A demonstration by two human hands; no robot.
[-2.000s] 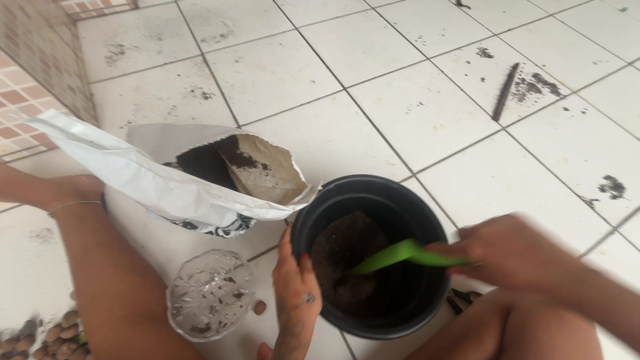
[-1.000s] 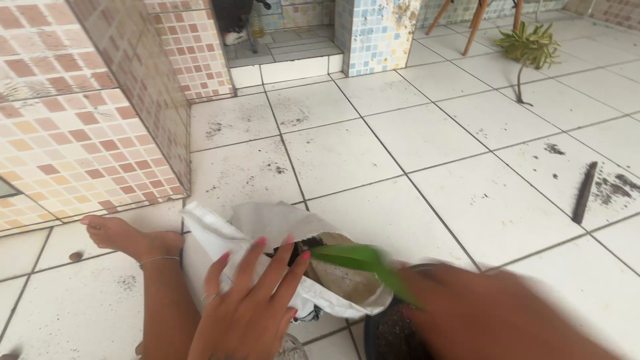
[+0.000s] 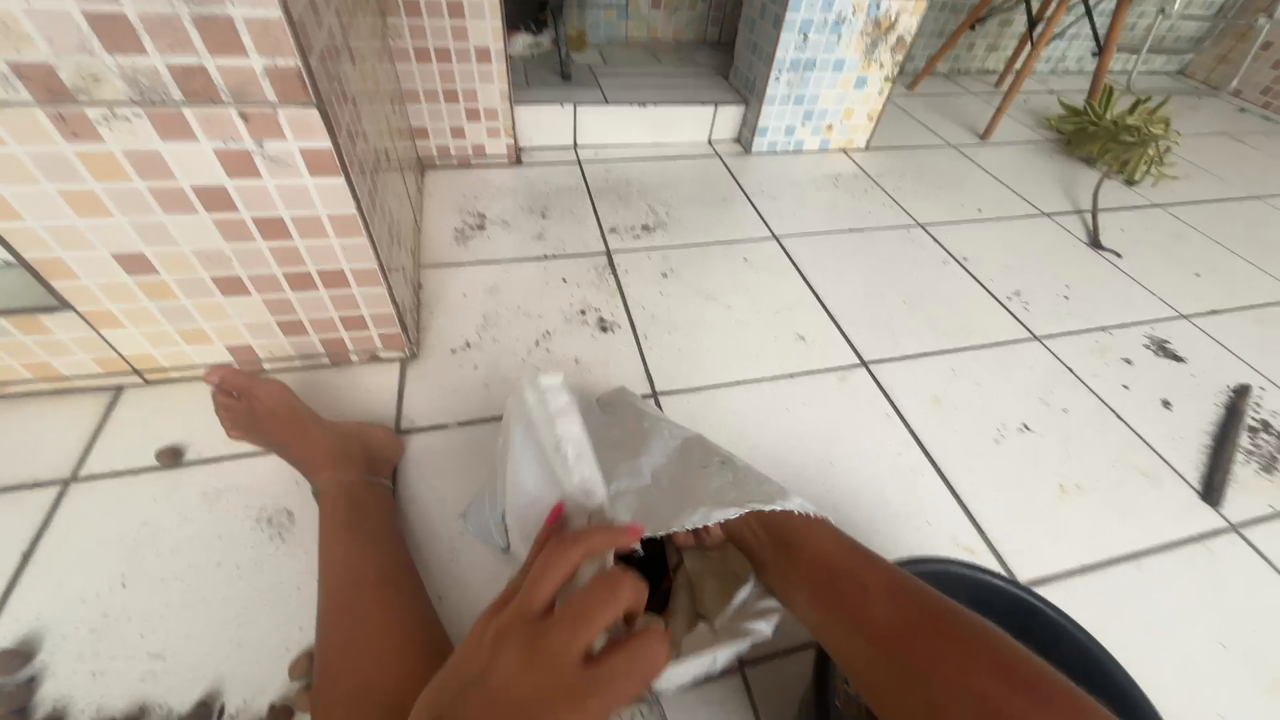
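Observation:
A white plastic bag [image 3: 690, 470] stands on the tiled floor, its mouth toward me. My left hand [image 3: 570, 620] is at the near rim of the bag, fingers bent over its edge; whether it pinches the plastic is hard to tell. My right hand [image 3: 705, 535] reaches inside the mouth, mostly hidden by the bag's upper flap, so what it holds cannot be seen. The green tool is out of sight. A black plastic pot [image 3: 1010, 600] stands at the lower right, partly behind my right forearm.
Round brown pieces [image 3: 170, 455] lie on the floor at left, several more at the lower left edge. A dark stick-like piece [image 3: 1225, 445] lies at right amid soil crumbs. Farther back are an uprooted leafy plant [image 3: 1120, 135], wooden furniture legs [image 3: 1030, 65] and a mosaic-tiled pillar [image 3: 200, 200].
My right hand has moved from the pot into the bag. My left hand has gone from the pot's side to the bag's rim. The view has tilted up.

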